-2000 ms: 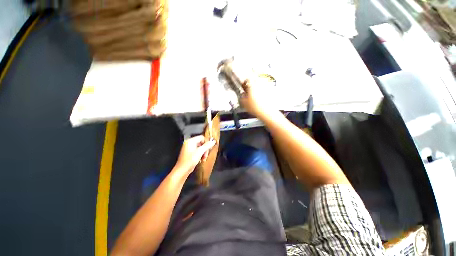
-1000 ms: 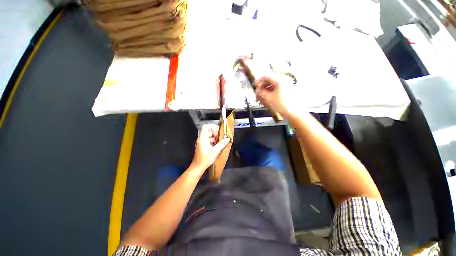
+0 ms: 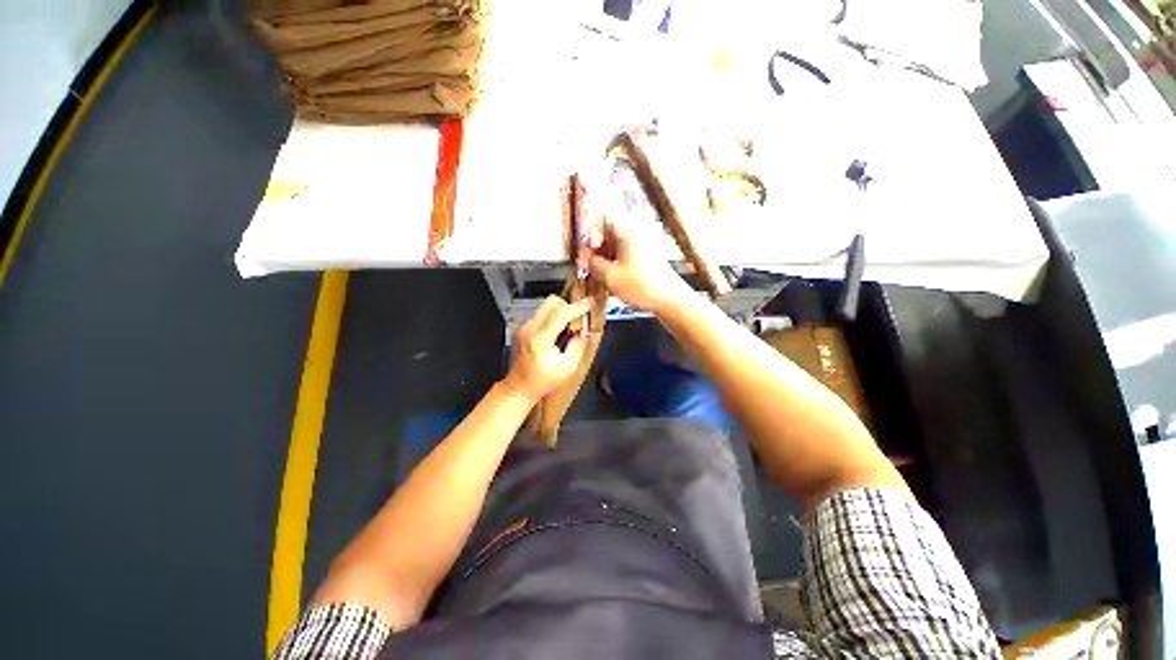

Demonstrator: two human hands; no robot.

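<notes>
My left hand (image 3: 547, 348) grips a folded brown bag piece (image 3: 568, 393) below the table's front edge, around the front of the anvil bar (image 3: 575, 213). My right hand (image 3: 629, 268) is just above it, its fingertips at the bar and the top of the piece. Whether the fingertips hold a small tool or metal part cannot be told. The wooden-handled hammer (image 3: 673, 217) lies on the white table right of the bar, its handle end over the edge. Any hardware on the piece is hidden by my fingers.
Stacked brown bag pieces (image 3: 374, 58) stand back left behind the red tape (image 3: 445, 194). Hardware dishes (image 3: 735, 191) with gold-coloured bits lie right of the hammer. A small black-handled hammer (image 3: 852, 275) juts over the edge. An open cardboard box (image 3: 825, 361) is below the table.
My right hand has put the wooden hammer down on the table, let go of it and moved left to the bar. The left hand stays on the brown piece, now closer to the right hand.
</notes>
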